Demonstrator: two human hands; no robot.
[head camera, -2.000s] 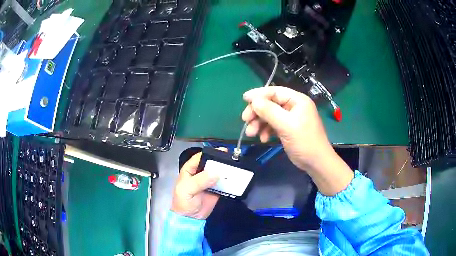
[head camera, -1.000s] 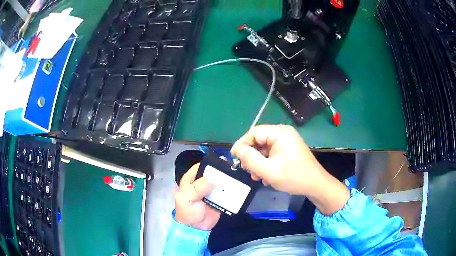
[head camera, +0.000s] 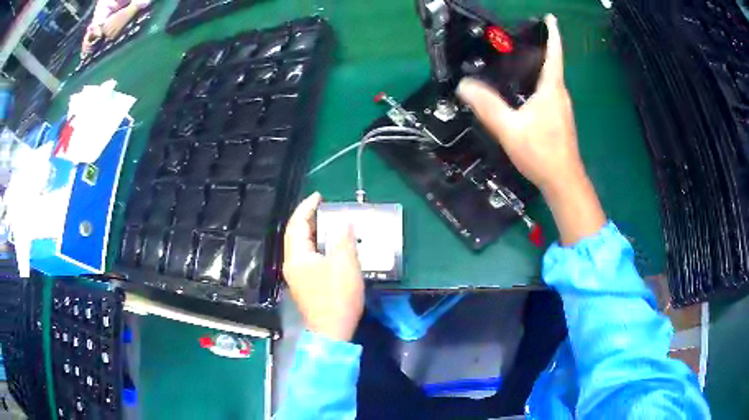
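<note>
The handheld device (head camera: 374, 242), a dark box with a white face, lies at the front edge of the green bench. My left hand (head camera: 328, 271) holds its left side, thumb on the white face. A pale grey cable (head camera: 360, 168) runs up from its top edge and curves over the black fixture plate. The toggle-clamp fixture (head camera: 468, 156) has red-tipped levers and a black upright column. My right hand (head camera: 534, 123) is slightly blurred, thumb and fingers spread wide, at the fixture's right side over its upper part. It holds nothing that I can see.
A stack of black blister trays (head camera: 226, 156) lies left of the device. More trays (head camera: 698, 164) are stacked at the right. A blue box (head camera: 90, 209) with white papers (head camera: 98, 123) stands far left. Another person's hand (head camera: 111, 20) shows at the upper left. A lower green table (head camera: 197, 369) holds a red-and-white bottle (head camera: 226, 345).
The device has moved up from my lap area onto the bench edge, white face up. My right hand has let go of the cable and moved up to the fixture, fingers opened. The fixture appears turned slightly.
</note>
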